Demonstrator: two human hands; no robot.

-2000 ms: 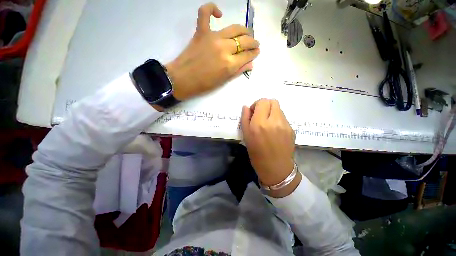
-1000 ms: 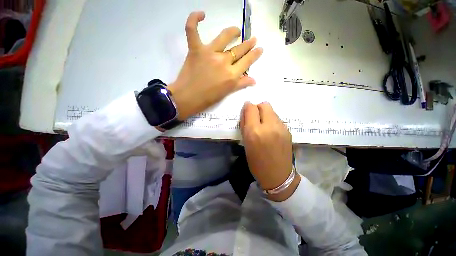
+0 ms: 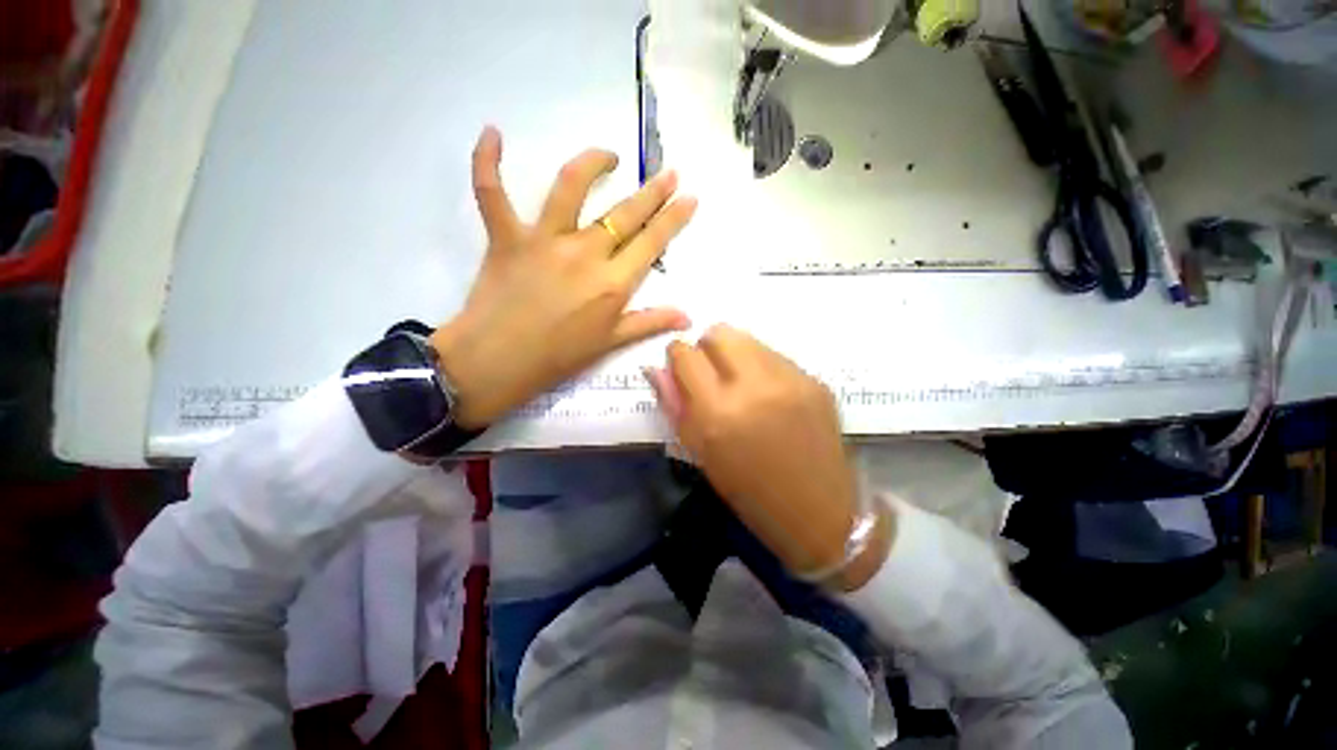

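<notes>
A white fabric strip [image 3: 695, 95] runs from the top centre toward me, left of the presser foot [image 3: 757, 73] and needle plate [image 3: 771, 136]. It blends into the white table lower down. My left hand [image 3: 550, 301] lies palm down with fingers spread, its fingertips at the strip's left edge. My right hand [image 3: 763, 432] is closed, thumb and forefinger pinched at the strip's near end by the table's front edge. The pinched fabric is mostly hidden, and the hand is slightly blurred. The white sewing machine head [image 3: 833, 18] shows at the top.
Black-handled scissors [image 3: 1091, 235] and a white pen [image 3: 1150, 213] lie right of the machine bed. A pale tape [image 3: 1273, 374] hangs at the right table end. A printed ruler scale [image 3: 1012, 384] follows the front edge. White cut pieces [image 3: 387, 608] sit in a red container left of the knees.
The view has shifted, showing more of the machine head and the strip at the top. My left hand has moved nearer me with fingers spread wider. My right fingertips are now beside my left thumb.
</notes>
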